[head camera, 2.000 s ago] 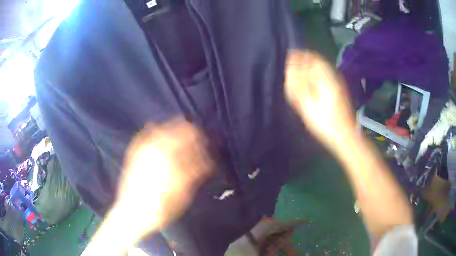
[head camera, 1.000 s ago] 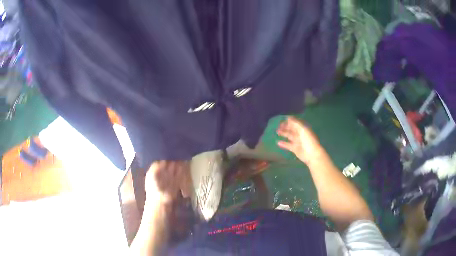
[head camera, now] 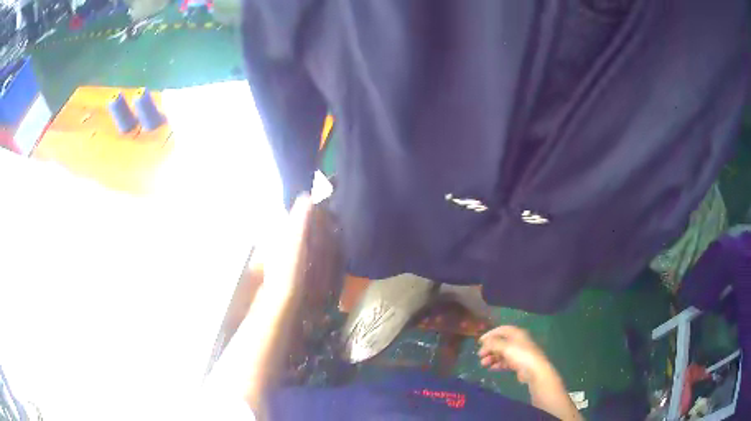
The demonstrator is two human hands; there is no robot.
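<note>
A dark navy jacket (head camera: 428, 123) hangs in front of me, its front edges running down the right part. Two small white curved marks (head camera: 467, 202) sit low on the front. Its narrow sleeve (head camera: 284, 107) hangs at the left. My left hand (head camera: 303, 215) is at the sleeve's lower end, blurred and washed out by glare, so its grip is hard to tell. A small white patch shows beside it. My right hand (head camera: 512, 349) is below the hem, apart from the garment, fingers loosely curled, with nothing visible in it.
A glare-lit worktable (head camera: 123, 271) fills the left, adjoining an orange-brown board (head camera: 90, 156) with two blue thread cones (head camera: 136, 113). A pale pointed thing with dark marks (head camera: 383, 316) is below the hem. A pale metal frame (head camera: 682, 362) and purple cloth (head camera: 725, 271) are at the right.
The view has swung left, so the jacket sits further right and more table shows. My left hand has moved up to the sleeve end. My right hand is lower, its fingers more curled.
</note>
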